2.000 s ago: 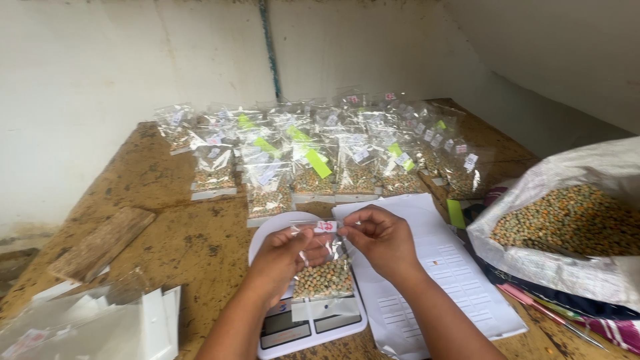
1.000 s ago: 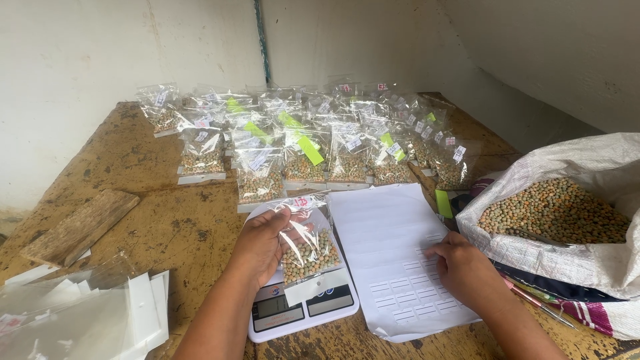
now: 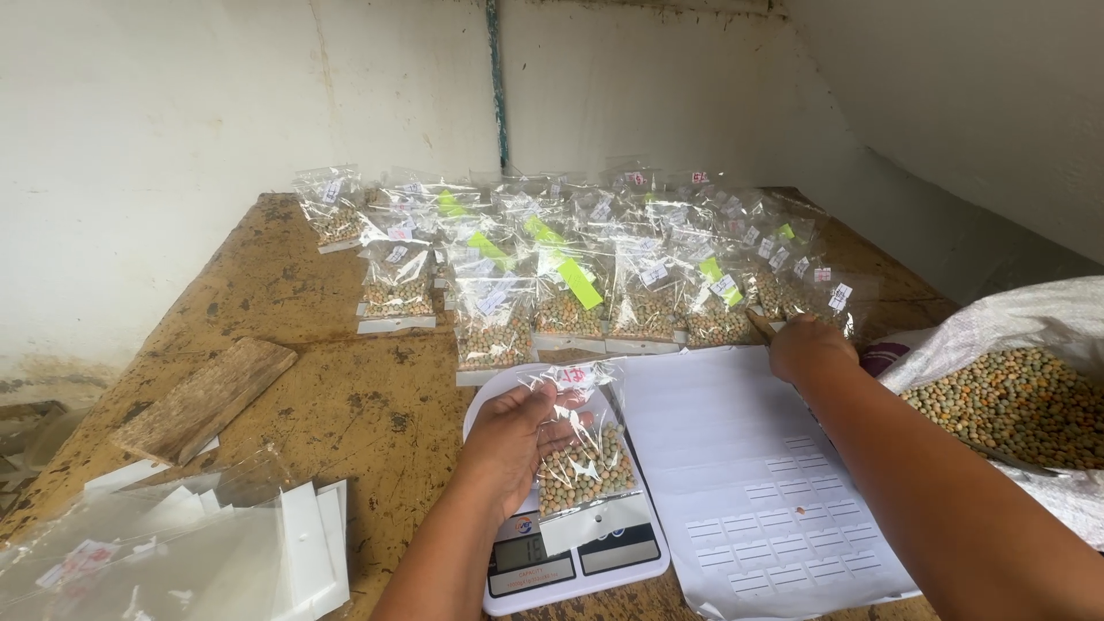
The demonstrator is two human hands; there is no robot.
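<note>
My left hand (image 3: 516, 435) holds a clear plastic bag of dried peas (image 3: 582, 470) by its upper part, above a white digital kitchen scale (image 3: 621, 569). A small label with red writing is on the bag's top. My right hand (image 3: 809, 349) reaches past the upper right edge of a label sheet (image 3: 707, 431), beside the filled bags; its fingertips are largely hidden, so whether it grips anything cannot be told. Several filled clear bags (image 3: 565, 315) stand in rows behind the scale, some with bright green strips (image 3: 578, 283).
A white woven sack of dried peas (image 3: 1018, 405) stands at the right. Empty clear bags with white headers (image 3: 306, 543) lie at the lower left, near a wooden block (image 3: 207, 401). The worn wooden table (image 3: 345, 414) meets a wall at the back.
My right hand has moved from the printed part of the label sheet forward to the filled bags. Earlier, both hands were at the top of the bag that my left hand holds.
</note>
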